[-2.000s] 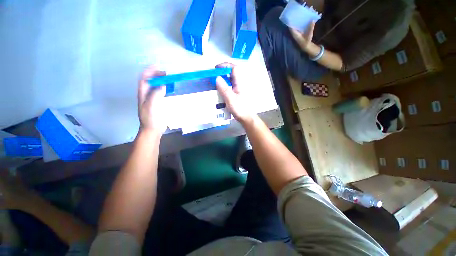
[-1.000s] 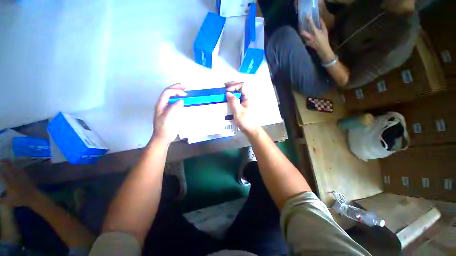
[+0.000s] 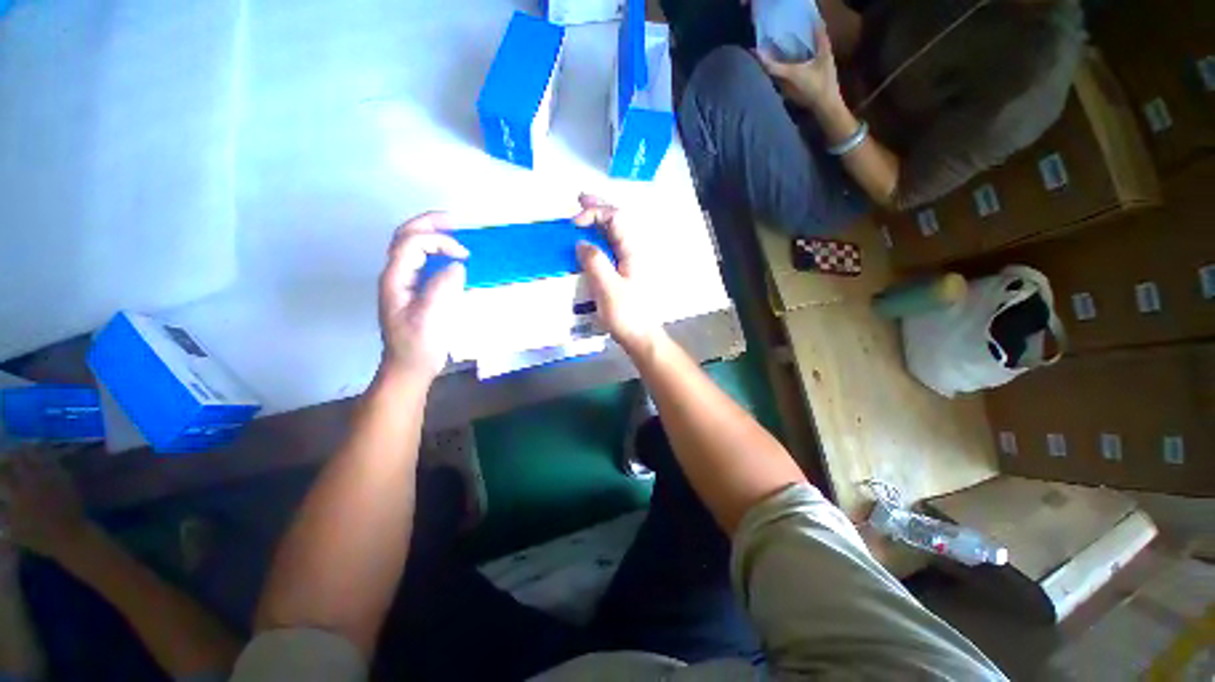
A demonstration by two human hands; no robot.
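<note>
A blue and white retail box (image 3: 513, 256) lies across both hands at the near edge of the white-covered bench. Its blue face is up and looks flat, and its white printed side faces me. My left hand (image 3: 424, 291) holds its left end, fingers over the far edge and thumb on the near blue edge. My right hand (image 3: 613, 277) holds its right end with the thumb on the blue face. A white flap or card (image 3: 540, 356) shows below the box at the bench edge. Glare hides parts of the white side.
Blue and white boxes stand at the back (image 3: 522, 91) and back right (image 3: 642, 120); another (image 3: 171, 384) lies at the left. A seated person (image 3: 853, 133) handles a pale item at the right. A checkered phone (image 3: 826, 256), white bag (image 3: 979, 333) and bottle (image 3: 939, 537) are at the right.
Two seconds ago the blue panel stood raised with an opening beneath it. Now it lies flat, a broad blue face between my hands. My hands still hold both ends.
</note>
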